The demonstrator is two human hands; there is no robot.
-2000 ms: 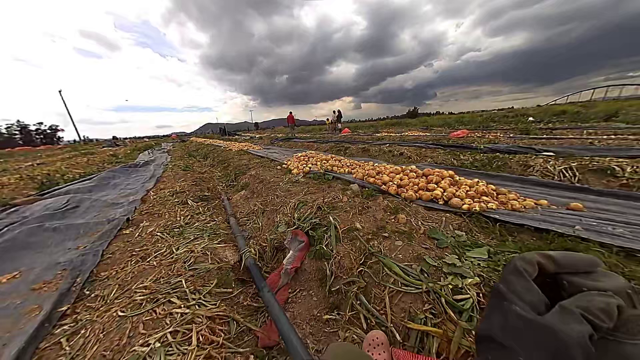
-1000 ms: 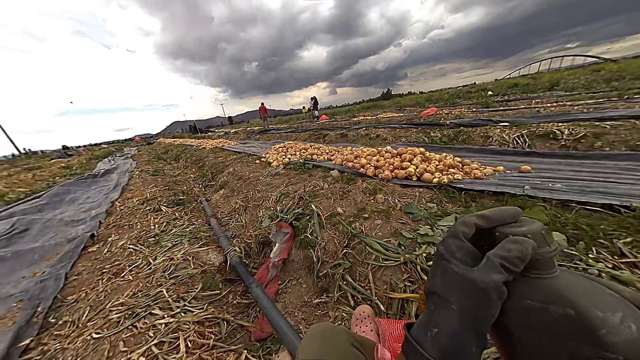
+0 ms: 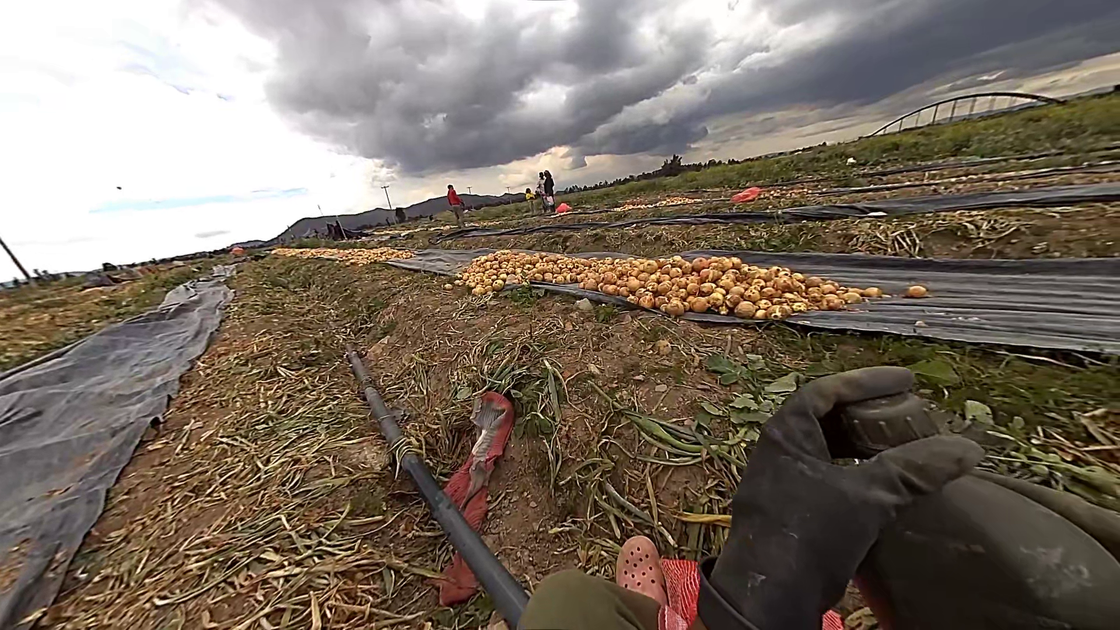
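Observation:
My left hand [image 3: 814, 490], in a dark rubber glove, reaches in from the bottom right of the view. Its thumb and forefinger curl around a ribbed dark cap [image 3: 884, 424] on what looks like a dark, rounded container [image 3: 997, 551]. The container's lower part runs out of the frame. I cannot make out my right hand. Beneath my left wrist lies some red mesh [image 3: 682, 591], beside a pink perforated clog [image 3: 640, 567]. My knee in olive trousers [image 3: 586, 604] shows at the bottom edge.
A black pipe [image 3: 437, 499] crosses the dry stalks beside a red mesh sack [image 3: 477, 499]. Onions [image 3: 700, 284] are heaped on dark ground sheeting [image 3: 1006, 302]. More sheeting [image 3: 96, 420] runs along the left. A person in red [image 3: 455, 203] and others [image 3: 547, 191] stand far off.
The gloved left hand, not clearly distinguishable two seconds ago, shows plainly at the cap one second ago and now. The view has turned somewhat to the right.

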